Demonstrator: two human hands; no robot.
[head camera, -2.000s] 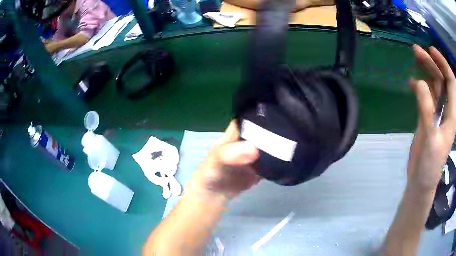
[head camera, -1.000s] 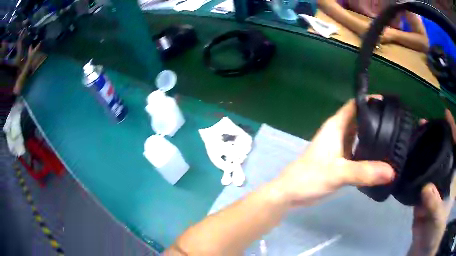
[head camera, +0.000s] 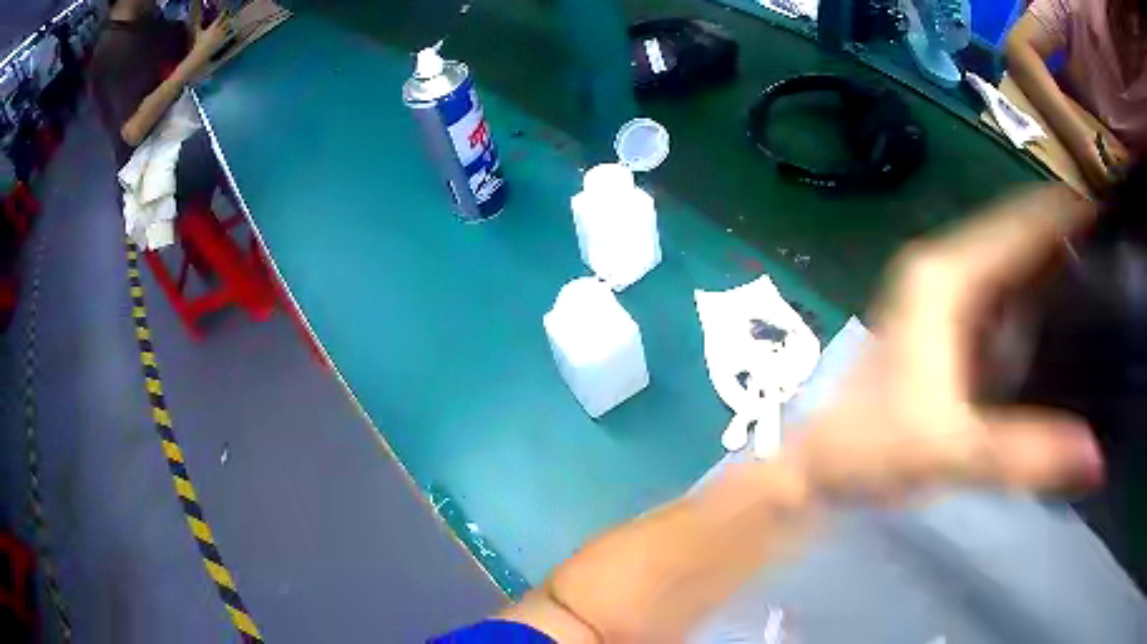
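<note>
My left hand (head camera: 962, 365) is large and blurred at the right, with its thumb and fingers around black headphones (head camera: 1088, 333). The headphones are dark, blurred and cut off by the right edge, so their cups cannot be told apart. They are above the white-grey work mat (head camera: 881, 566). My right hand is not in view.
A stained white cloth (head camera: 759, 352) lies left of the mat. Two white bottles (head camera: 596, 352) and a blue spray can (head camera: 457, 138) stand beyond it. Other headphones (head camera: 836, 132) lie on the dark green strip. A person (head camera: 138, 76) is at the far left, near a red stool (head camera: 227, 267).
The view has turned left, so the bench items show further right. The headphones and my left hand are nearer the right edge and blurred. My right hand has left the picture.
</note>
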